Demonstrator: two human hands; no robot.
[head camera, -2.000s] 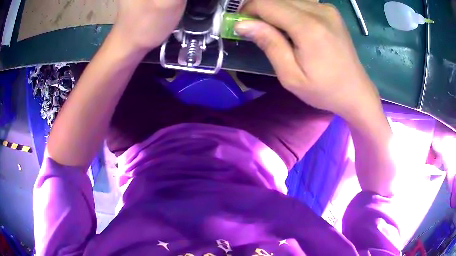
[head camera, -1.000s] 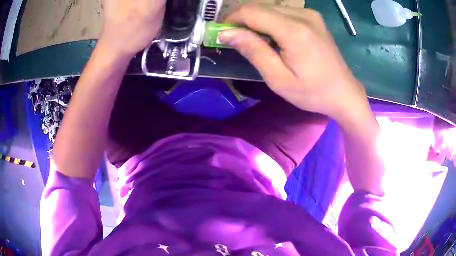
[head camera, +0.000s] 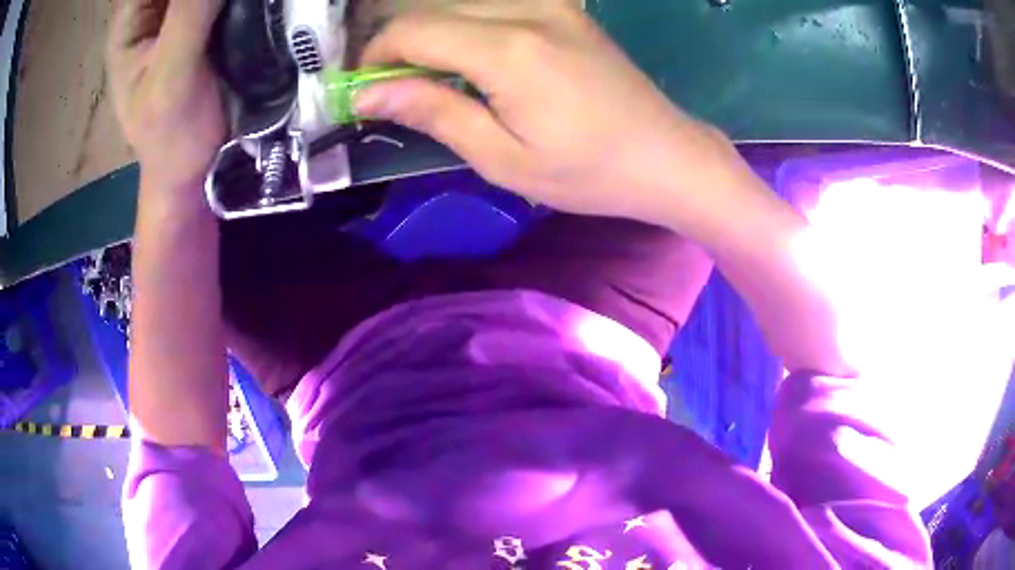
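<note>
A toy motorcycle (head camera: 309, 50) with a dark seat and white and silver parts is at the top left, cut off by the top edge. Its silver wire loop (head camera: 254, 208) with a small spring (head camera: 272, 169) points toward me past the bench edge. My left hand (head camera: 173, 84) holds the motorcycle's left side; its fingers are partly cut off and blurred. My right hand (head camera: 506, 95) grips a bright green glue tube (head camera: 347, 94) between thumb and fingers. The tube's end is against or close to the motorcycle's side; contact is hard to tell.
The dark green bench top (head camera: 779, 78) spans the top, with a brown board (head camera: 69, 100) at the left. A blue bin (head camera: 456, 223) is below the bench between my legs. A bin of jumbled pieces (head camera: 111, 278) is at the left. Strong glare covers the right.
Both hands, the motorcycle and the green tube have shifted left in the picture, and the motorcycle looks more tilted. The white squeeze bottle and slim white tool have left the view.
</note>
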